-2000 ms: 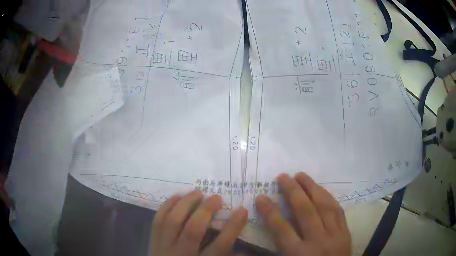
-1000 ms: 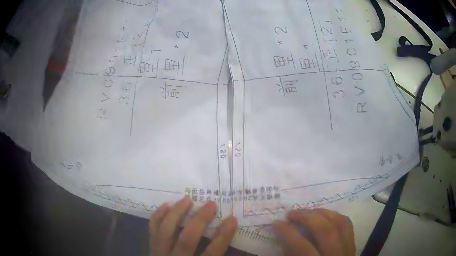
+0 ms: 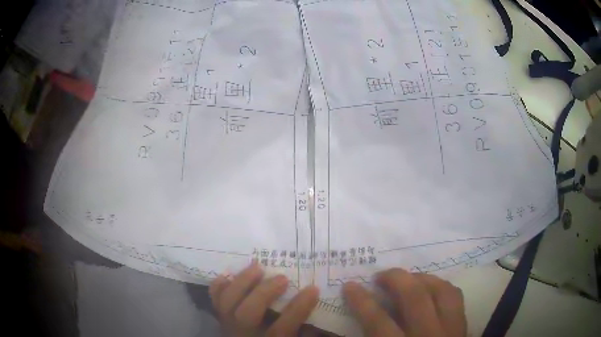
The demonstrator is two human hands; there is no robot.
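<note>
Two large white paper pattern pieces, the left one (image 3: pixel 217 171) and the right one (image 3: pixel 389 171), lie side by side with a narrow gap between their straight edges. Both carry thin lines, Chinese characters and size codes. My left hand (image 3: pixel 263 299) rests with spread fingertips on the left piece's curved lower edge, near the gap. My right hand (image 3: pixel 408 299) lies bent over the right piece's lower edge. Both hands are cut off by the bottom of the picture. No grip on the paper can be made out.
A measuring scale (image 3: pixel 331 305) shows between my hands. The machine's steel plate (image 3: pixel 547 253) and part of its pale head (image 3: pixel 590 151) stand at the right. A dark strip (image 3: pixel 517 289) runs down beside them. Another white sheet (image 3: pixel 135 303) lies lower left; something red (image 3: pixel 71 85) is upper left.
The left pattern piece's outer side, covered by a loose white sheet at first, is now uncovered. A white sheet now shows at the lower left. My hands stay near the lower edges.
</note>
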